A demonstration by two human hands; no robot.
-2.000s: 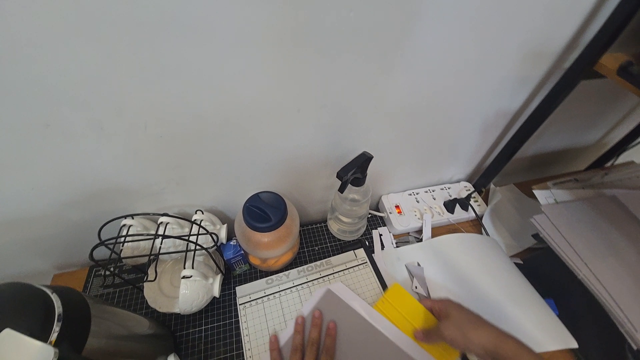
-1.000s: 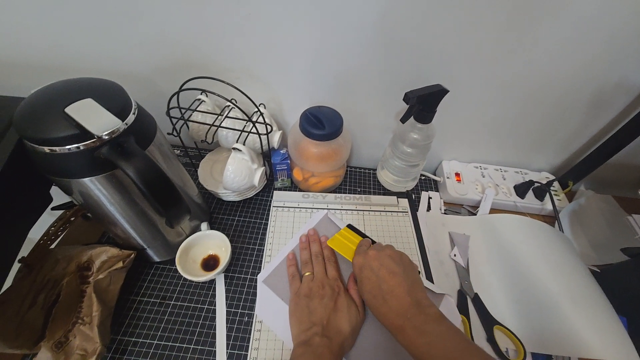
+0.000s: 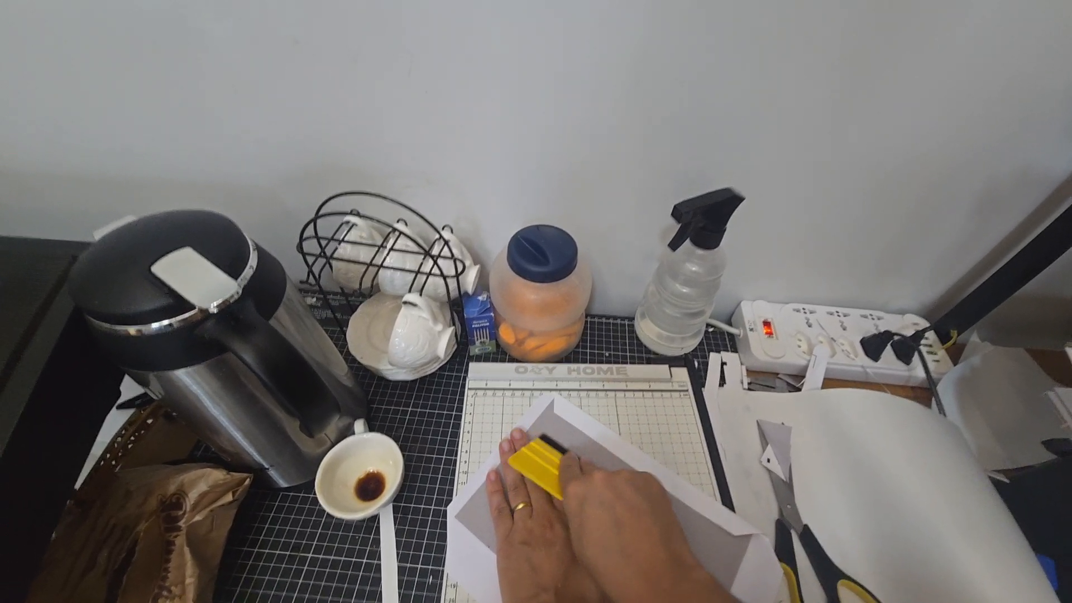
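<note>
A grey board with white paper folded over its edges (image 3: 703, 528) lies at an angle on a gridded paper trimmer (image 3: 620, 410). My left hand (image 3: 536, 532), with a ring on one finger, lies flat on the board, fingers pointing up. In my right hand (image 3: 628, 519) is a yellow squeegee with a dark edge (image 3: 538, 466), held just over or against my left fingers; whether it touches the board there is hidden. Scissors with black and yellow handles (image 3: 804, 536) lie to the right, their blades by a small grey and white scrap (image 3: 775, 448).
Left stand a steel thermal jug (image 3: 226, 377), a cup with dark liquid (image 3: 360, 476) and a brown paper bag (image 3: 151, 528). Behind are a cup rack (image 3: 377, 260), a blue-lidded jar (image 3: 543, 293), a spray bottle (image 3: 682, 285) and a power strip (image 3: 837, 335). A large curled white sheet (image 3: 888, 469) lies right.
Two seconds ago my left hand and the squeegee in my right hand were apart; now both hands are close together on the board. The view has shifted a lot.
</note>
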